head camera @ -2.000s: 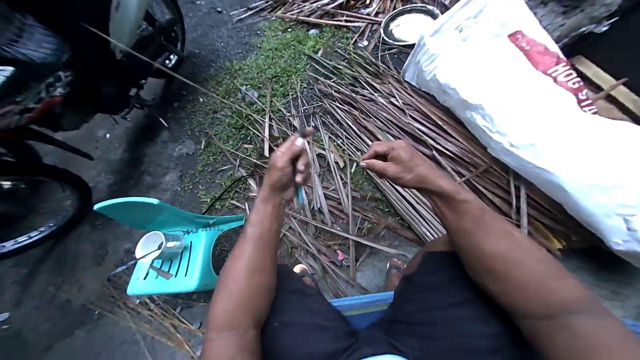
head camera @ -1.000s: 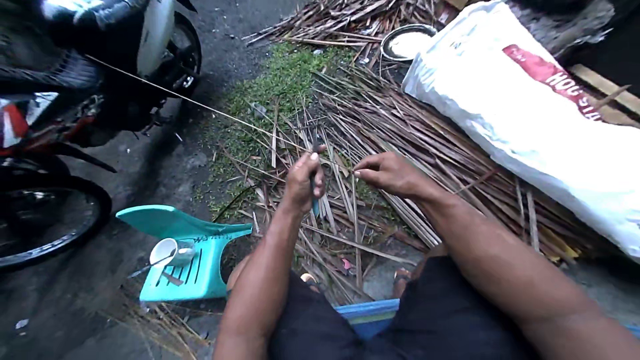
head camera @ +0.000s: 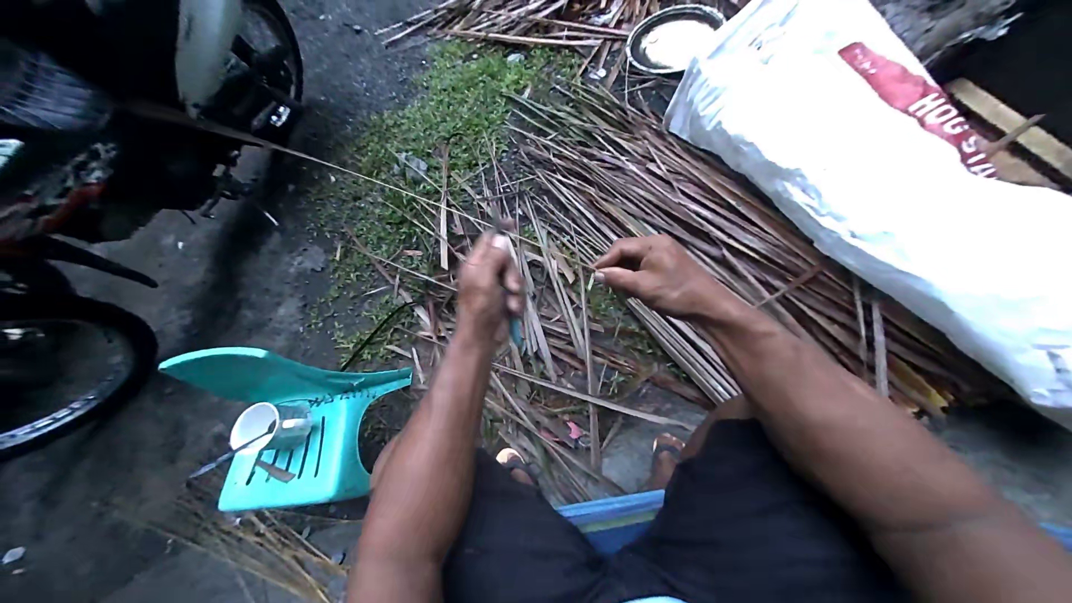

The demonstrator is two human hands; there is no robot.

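My left hand (head camera: 488,283), above the scattered leaf strips, is closed on a small knife (head camera: 515,329); its turquoise handle shows below the fist, and the blade is blurred. A long thin leaf strip (head camera: 360,174) runs from the upper left past the knife to my right hand (head camera: 657,272), whose thumb and forefinger pinch its end. Below and between both hands lie loose dry strips (head camera: 544,335). A large pile of long brown palm leaves (head camera: 670,193) spreads behind and beyond my right hand.
A turquoise plastic chair (head camera: 335,452) with a white cup (head camera: 254,425) stands at lower left, a motorcycle (head camera: 67,193) at upper left. A white sack (head camera: 821,126) lies on the pile at right, near a round basin (head camera: 674,39). My feet are below my hands.
The long strip stays stretched from my right hand toward the motorcycle. Both hands keep nearly the same places, and the knife remains in the left one.
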